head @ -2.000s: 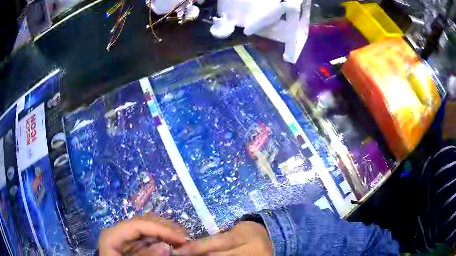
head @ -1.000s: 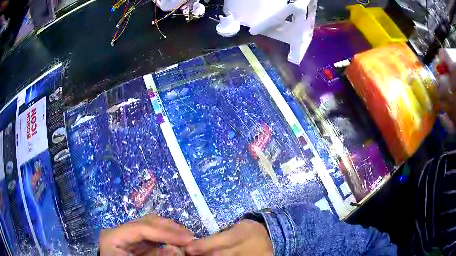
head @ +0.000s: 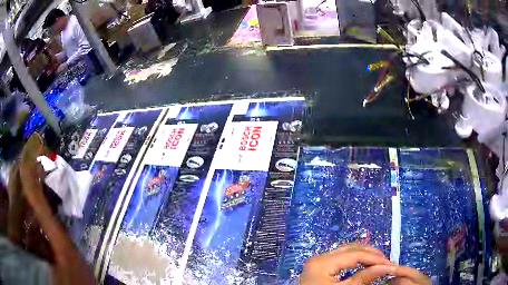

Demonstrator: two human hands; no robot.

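My left hand (head: 345, 264) is at the bottom edge, right of centre, bare, with its fingers curled. My right hand (head: 411, 275) is just right of it, mostly cut off by the bottom edge. The fingertips of both hands meet. Whether something small is pinched between them cannot be told. Both hands are over the worn blue printed sheets (head: 237, 195), which carry white panels with red lettering.
A dark green-black bench or belt (head: 223, 80) runs behind the sheets. White plastic units (head: 440, 55) are piled at the upper right, with loose wires (head: 382, 83) beside them. Another person's arm (head: 47, 209) is at the left, beside a white object (head: 68, 182). A person (head: 77, 39) is farther back.
The view has swung left, so my hands and the white units now appear farther right. The orange-yellow block and yellow bin are out of view. My fingertips still meet.
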